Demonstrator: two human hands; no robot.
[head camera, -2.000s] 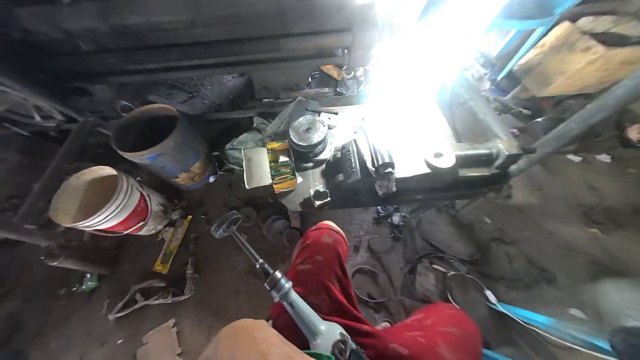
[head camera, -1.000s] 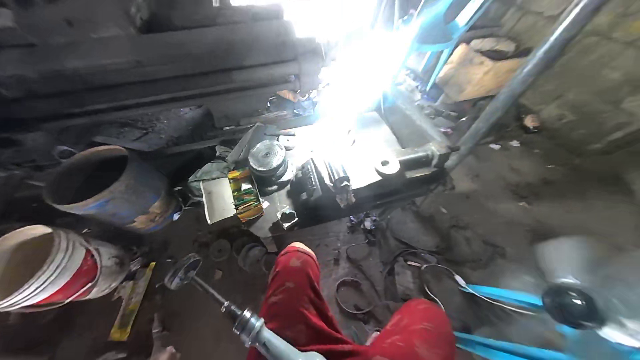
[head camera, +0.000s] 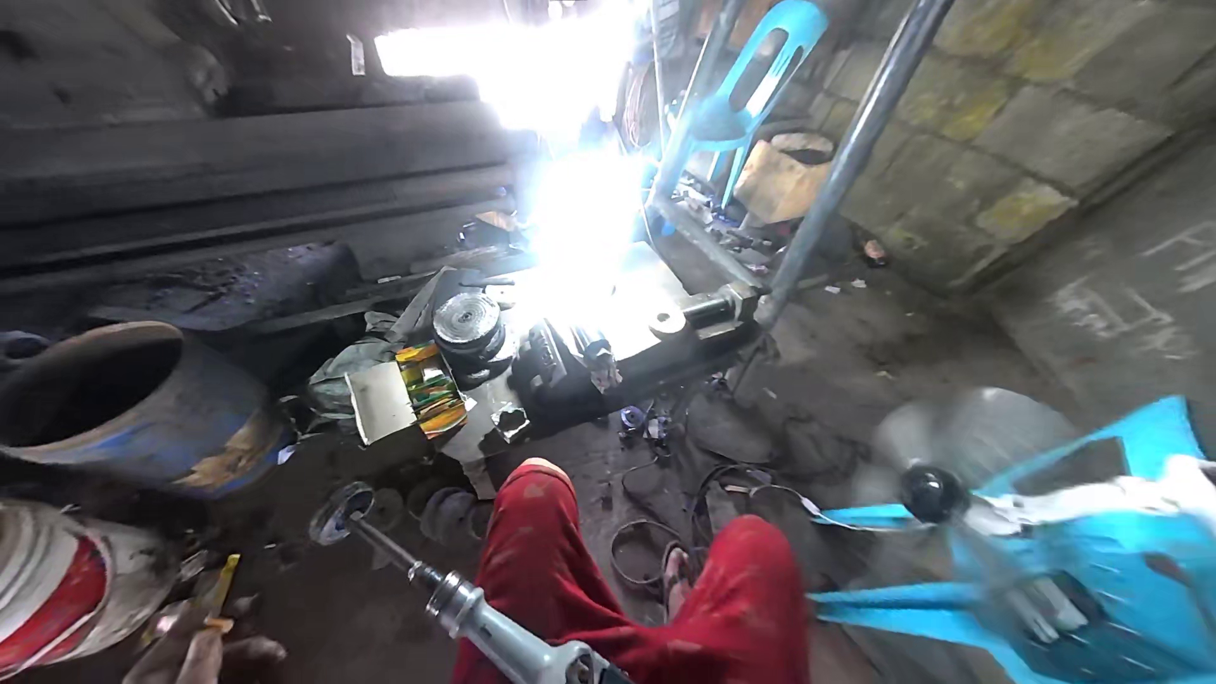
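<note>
My left hand (head camera: 204, 655) is at the lower left edge, its fingers over a yellow strip-shaped item (head camera: 226, 584) on the dark floor; blur hides whether they close on it. My right hand is out of view. Against my red-trousered leg rests a grey power tool (head camera: 518, 641) with a long metal shaft and a round metal head (head camera: 342, 513) pointing up and left. Ahead, on a low metal bench, sit an open box of coloured sticks (head camera: 432, 389), a round coiled or ridged metal piece (head camera: 467, 318), and dark cylindrical parts (head camera: 541, 356) beside strong glare.
A white and red plastic bucket (head camera: 114, 589) and a large rusty drum (head camera: 209, 408) stand at left. On the right, a fan with spinning blades (head camera: 931, 492) is by a light-blue plastic chair (head camera: 1092, 589). Cables (head camera: 708, 503) lie near my foot. A metal pole (head camera: 855, 142) slants up.
My left hand has come to the yellow strip, which lay uncovered on the floor in the earliest frame. The view has swung right, bringing the fan and blue chair further in.
</note>
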